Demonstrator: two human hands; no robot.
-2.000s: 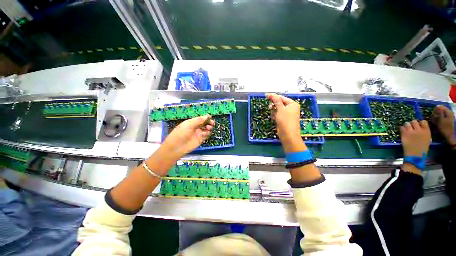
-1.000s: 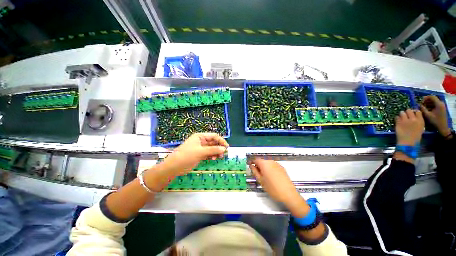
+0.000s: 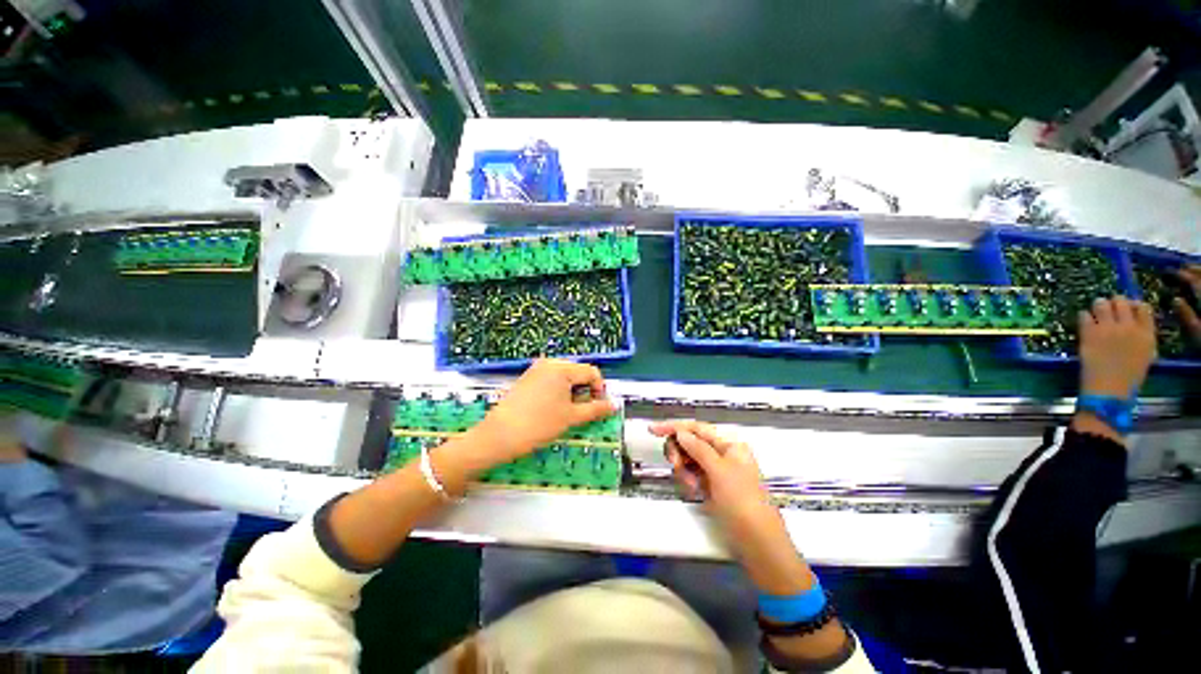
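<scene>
Two green PCB panels [image 3: 527,466] lie side by side on the conveyor rails in front of me, partly covered by my left hand and forearm. My left hand [image 3: 560,402] is over the right part of the rear panel, its thumb and fingers pinched around a tiny dark component. My right hand [image 3: 711,467] is just right of the panels' right end, fingers curled around small dark parts too blurred to tell apart. The left blue component bin [image 3: 533,316] and the right blue component bin [image 3: 764,283] hold many small dark and yellow-green capacitors.
One PCB panel [image 3: 527,256] lies across the left bin's back edge, another [image 3: 929,308] bridges the right bin and a bin farther right. A neighbour's hand [image 3: 1117,345] is at the far-right bins. A small blue box [image 3: 519,175] and round handwheel [image 3: 307,292] stand behind and left.
Both hands have come down from the bins to the conveyor panels. Since a second ago, my right hand has turned with its fingers more upward, and the panels lie slightly farther left in view.
</scene>
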